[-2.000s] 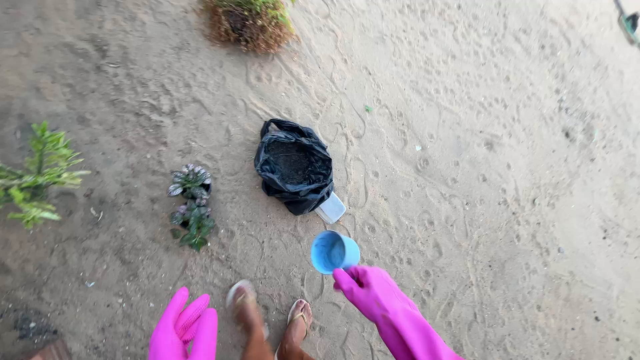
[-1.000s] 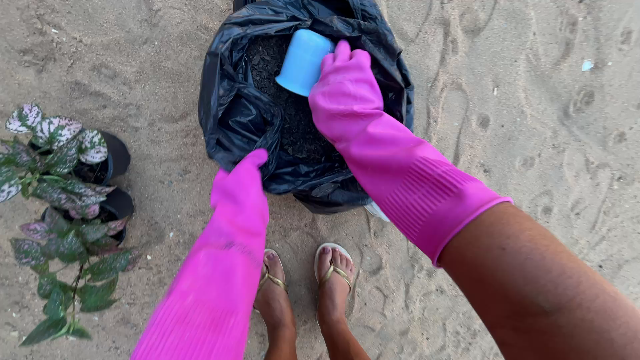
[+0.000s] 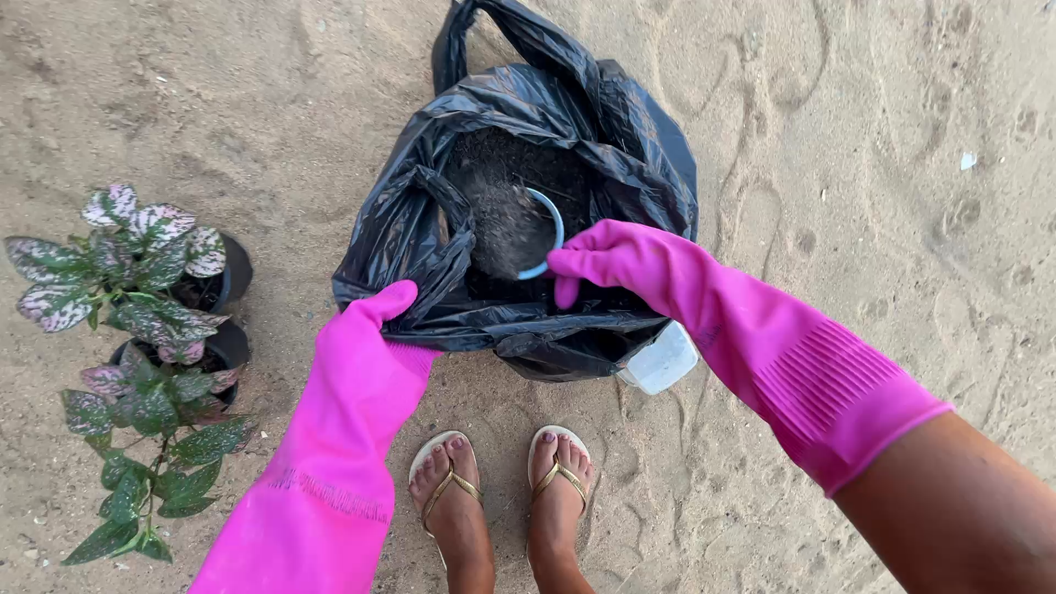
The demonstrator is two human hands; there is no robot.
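Note:
A black plastic bag (image 3: 528, 330) stands on sandy ground, its mouth spread wide, with dark soil (image 3: 495, 157) inside. My right hand (image 3: 610, 256), in a pink rubber glove, grips the rim of a light blue plastic cup (image 3: 554, 216) within the bag. Soil fills the cup's mouth and looks blurred. In a matching glove, my left hand (image 3: 375, 322) holds the bag's near left edge, thumb on the inner side and the other fingers hidden beneath the plastic.
Two dark pots (image 3: 235, 268) with pink-spotted leafy plants (image 3: 157, 396) are at the left. A clear plastic container (image 3: 662, 360) lies partly under the bag's near right side. My feet in flip-flops (image 3: 450, 478) are just below the bag on the sand.
The blue cup, empty-looking two seconds ago and on its side over the soil one second ago, now holds soil. My left hand has taken hold of the bag's edge. The view is much closer than at first.

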